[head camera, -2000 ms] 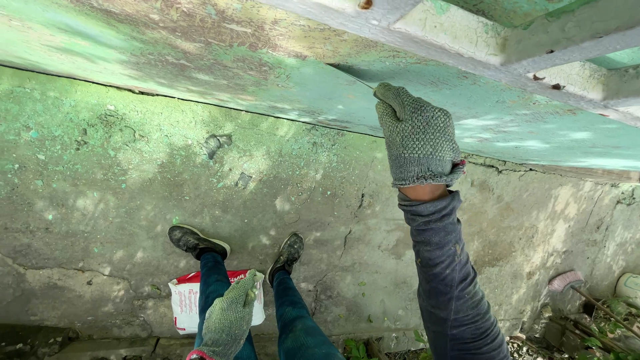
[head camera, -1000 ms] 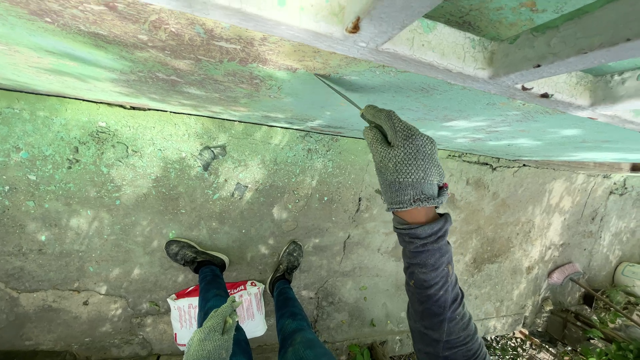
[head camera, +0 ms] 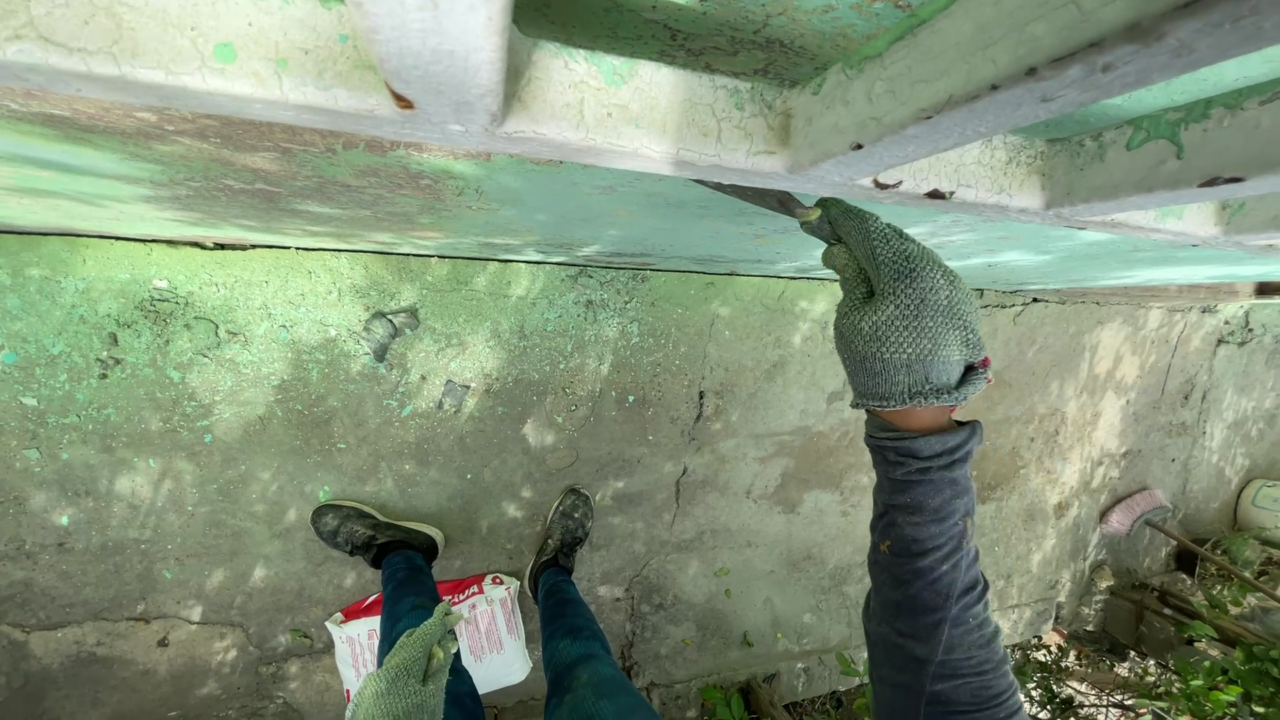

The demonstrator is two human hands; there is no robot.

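Observation:
My right hand (head camera: 900,305), in a grey-green knitted glove, is closed around the handle of a scraper or putty knife (head camera: 760,197). The metal blade points left, against or close by the green painted wall (head camera: 600,215), just under a pale ledge; whether it touches cannot be told. Low in the view, my left hand (head camera: 408,675), gloved alike, hangs in front of my leg above a white and red printed bag (head camera: 500,635). Its fingers are partly cut off or folded, and nothing clear shows in them.
Overhead runs a pale painted grille or frame (head camera: 640,140). Green paint flakes and a few grey scraps (head camera: 385,330) lie on the cracked concrete floor (head camera: 780,460) round my shoes. At the right are a pink-bristled broom (head camera: 1135,510), a pale bucket (head camera: 1260,505) and plants (head camera: 1220,680).
The scraper, seen edge-on as a thin line a second ago, now shows its flat blade, so my right hand has turned it. The view has shifted, with more of the grille in it.

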